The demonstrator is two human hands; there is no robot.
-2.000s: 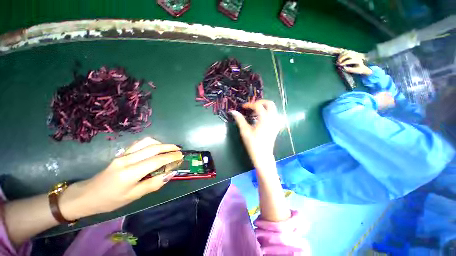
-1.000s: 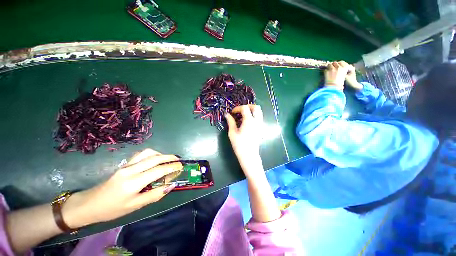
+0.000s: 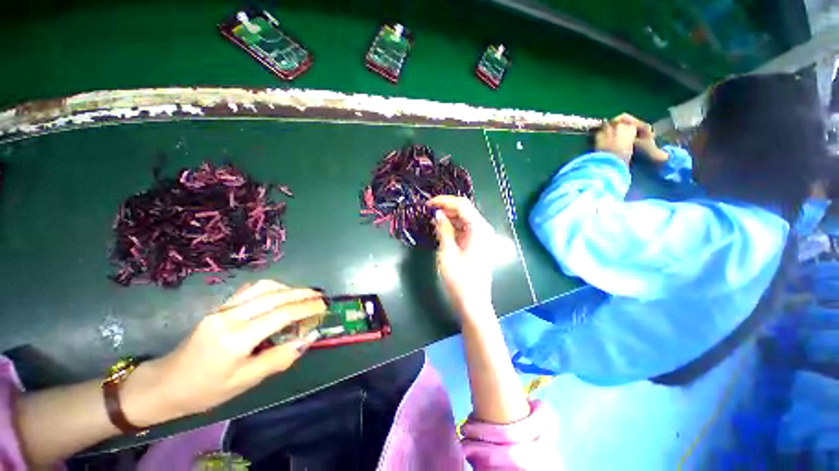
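My left hand [image 3: 244, 336] lies over the left part of a phone housing [image 3: 375, 327] and holds it on the bench near its front edge. The housing is dark with a red rim, and a green circuit board [image 3: 351, 317] shows inside its right part. My right hand [image 3: 440, 210] is at the lower right of the right pile of pieces [image 3: 409, 179], thumb and forefinger close together. Whether a piece is between the fingertips is too small to tell. The left pile of pieces [image 3: 198, 225], dark and dull pink, lies on the bench beyond my left hand.
Three open housings [image 3: 267, 44] lie spaced out on the green conveyor [image 3: 138, 51], beyond a worn whitish strip [image 3: 304, 103]. A person in a blue smock [image 3: 662, 267] sits at the right, hands together near the strip. A thin line crosses the bench right of my right hand.
The three conveyor housings have come further into view and shifted left. My right hand stays by the right pile with its fingers shifted. The neighbour has brought both hands together and leaned in.
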